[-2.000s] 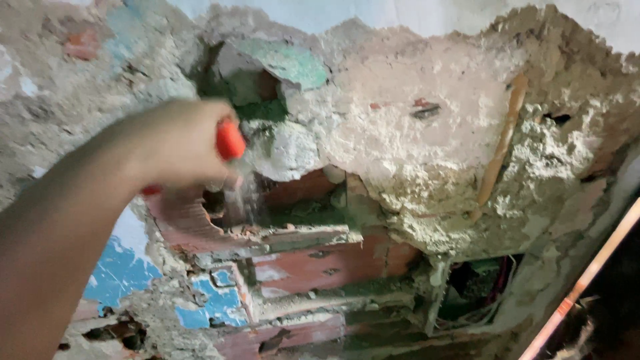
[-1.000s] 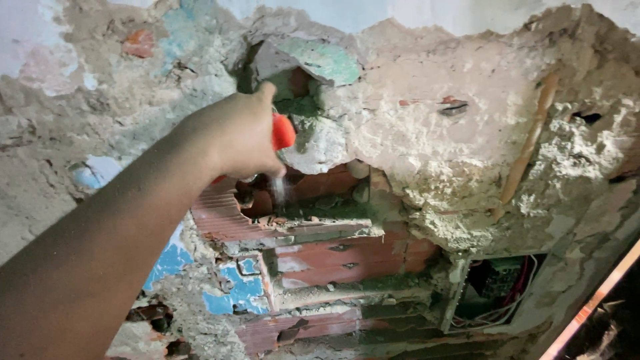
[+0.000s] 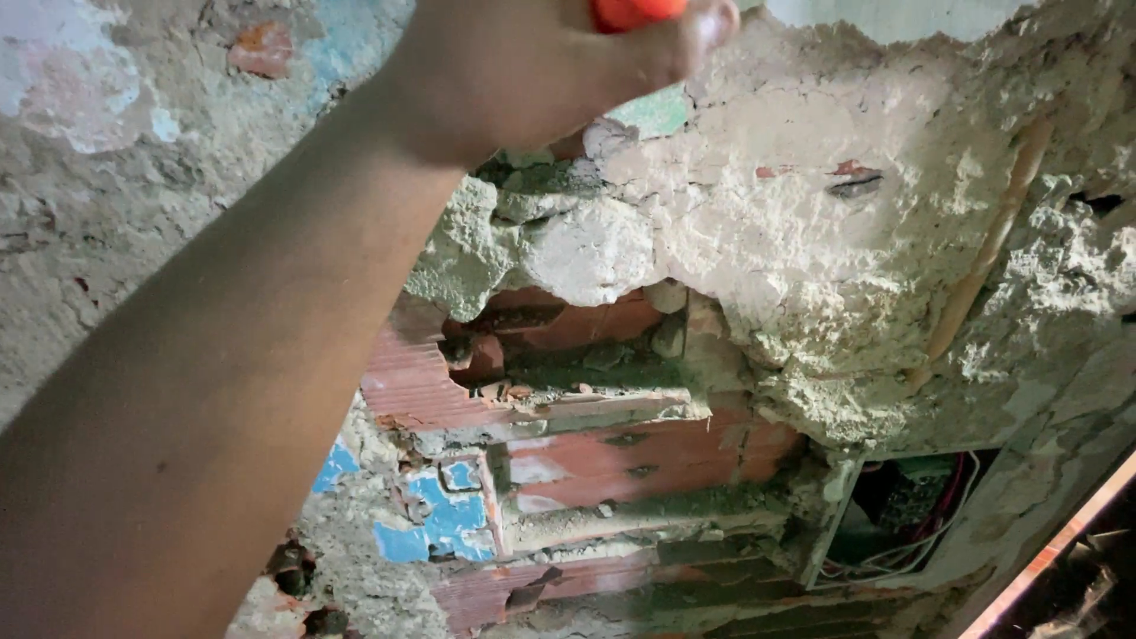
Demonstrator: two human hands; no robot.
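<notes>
My left hand [image 3: 550,71] is raised at the top of the head view, closed around a bright red-orange object [image 3: 637,11] that is mostly cut off by the frame edge, so I cannot tell its kind. Below the hand is a broken wall: a rough pale mortar lump [image 3: 590,253] over an opening in hollow clay bricks [image 3: 621,453]. Crumbs lie on a broken brick ledge [image 3: 612,404]. The forearm covers much of the wall at the left. My right hand is out of view.
An open electrical box [image 3: 914,506] with loose wires is set in the wall at the lower right. A tan conduit [image 3: 990,257] runs slanting above it. Blue painted plaster [image 3: 448,515] remains at lower centre, and a long light-coloured edge [image 3: 1056,550] crosses the lower right corner.
My left hand, with the red-orange object in it, has moved up from beside the brick opening to the top of the frame. The falling dust seen earlier no longer shows.
</notes>
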